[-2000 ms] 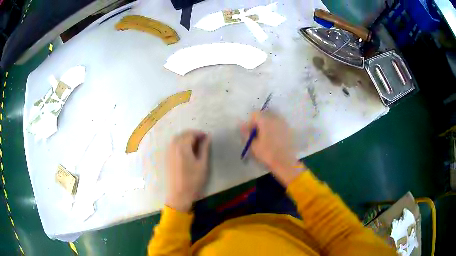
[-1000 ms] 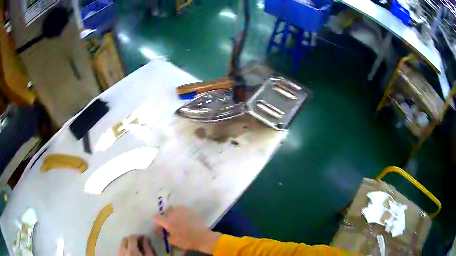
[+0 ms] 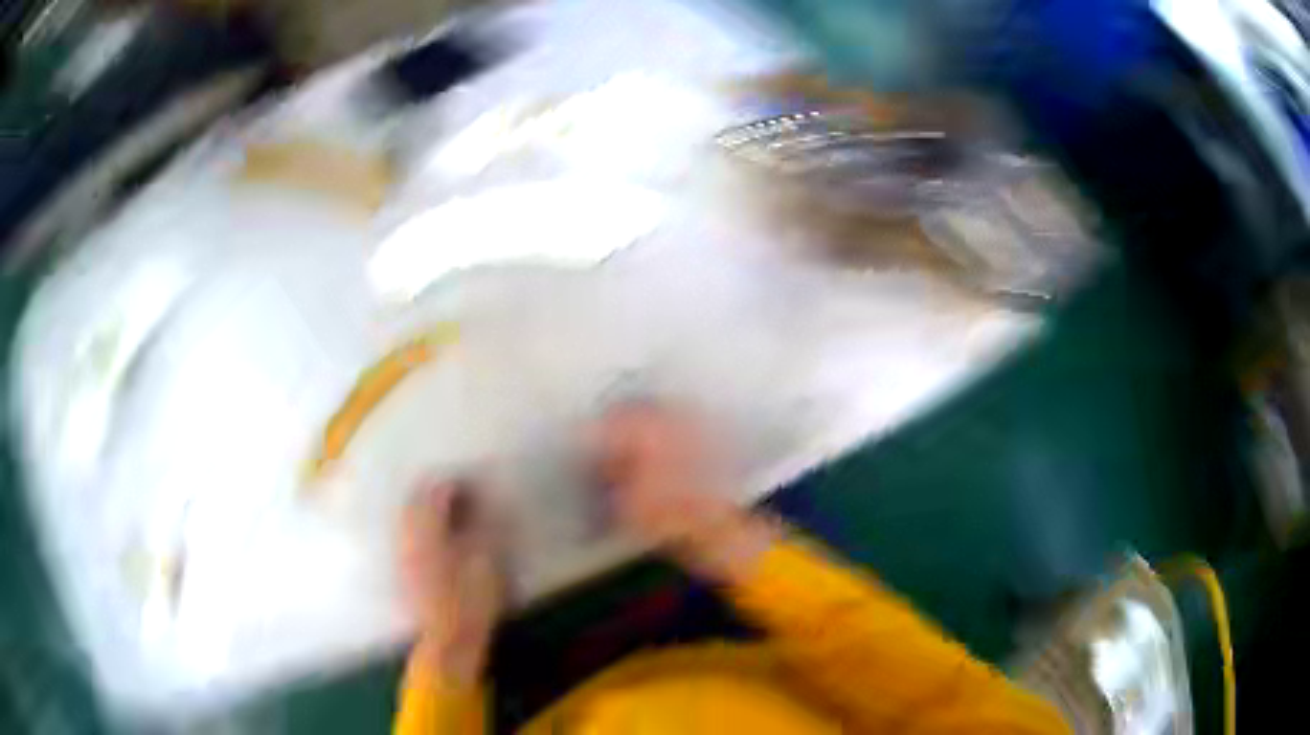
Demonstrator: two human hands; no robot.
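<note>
The view is strongly blurred. My right hand (image 3: 668, 474) is over the near part of the white table, with a dark smear at its fingers that fits the pencil (image 3: 598, 477). My left hand (image 3: 448, 563) is to its left near the front edge, fingers curled; whether it holds anything is unclear. The narrow tan collar template (image 3: 377, 396) lies beyond my left hand, touched by neither hand. A white curved collar piece (image 3: 510, 239) lies farther out, beyond both hands.
A second tan template (image 3: 313, 172) and a black flat object (image 3: 435, 63) lie at the far side. The blurred iron (image 3: 848, 158) and its rest (image 3: 1006, 237) are at the right. A box with white scraps (image 3: 1135, 668) stands low right.
The view swung right towards the iron and floor, then back over the table, where it is now blurred. Both hands show fully again. The template and collar piece keep their places on the table.
</note>
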